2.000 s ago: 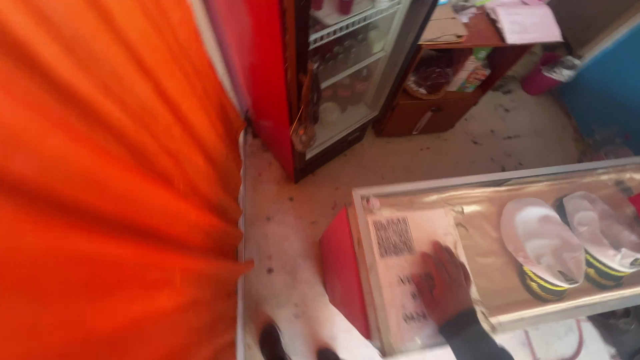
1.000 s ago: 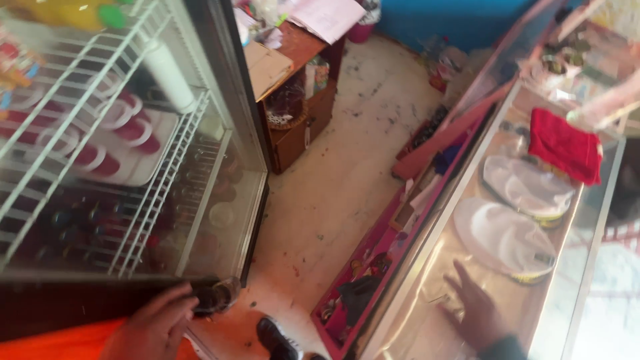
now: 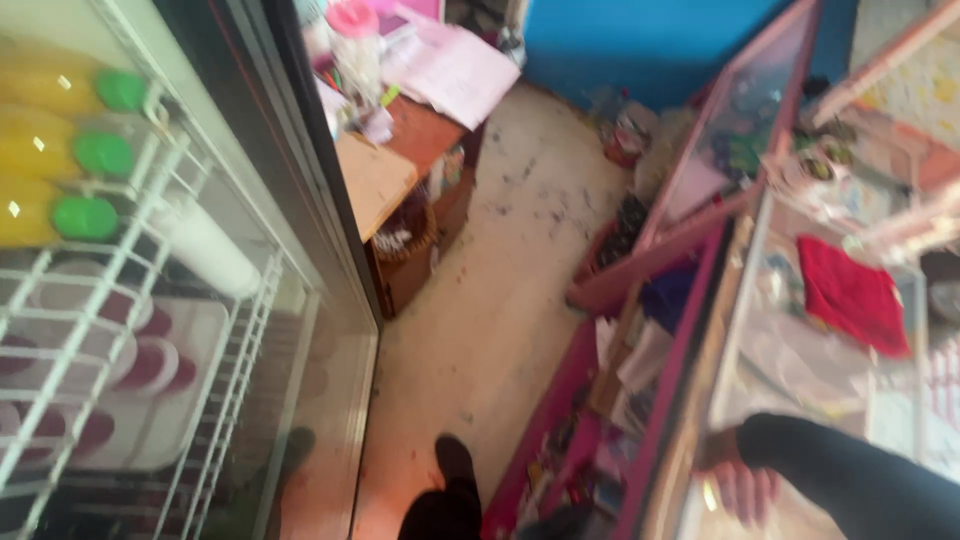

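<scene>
My right hand [image 3: 739, 480] hangs over the near end of the glass-topped display counter [image 3: 731, 315], its fingers pointing down and partly blurred; whether it presses on the glass I cannot tell. A dark sleeve covers that arm. A red cloth [image 3: 853, 296] lies farther along the counter top. My left hand is out of the picture. At the left, behind a glass door [image 3: 337, 375], a refrigerator's white wire shelf [image 3: 97, 300] stands close, with yellow drink bottles with green caps [image 3: 86, 217], a white cylindrical container [image 3: 214, 251] and several dark red cups [image 3: 150, 367] on a tray.
A brown wooden desk [image 3: 420, 135] with papers and a basket stands beyond the refrigerator. Open pink shelving [image 3: 555, 405] full of small goods runs beneath the counter. Between them lies a narrow strip of floor [image 3: 457, 315]. A blue wall [image 3: 600, 45] is at the back.
My left hand, near the refrigerator's lower edge one second ago, has left the view. The view has swung right since the first frame and moved nearer the refrigerator.
</scene>
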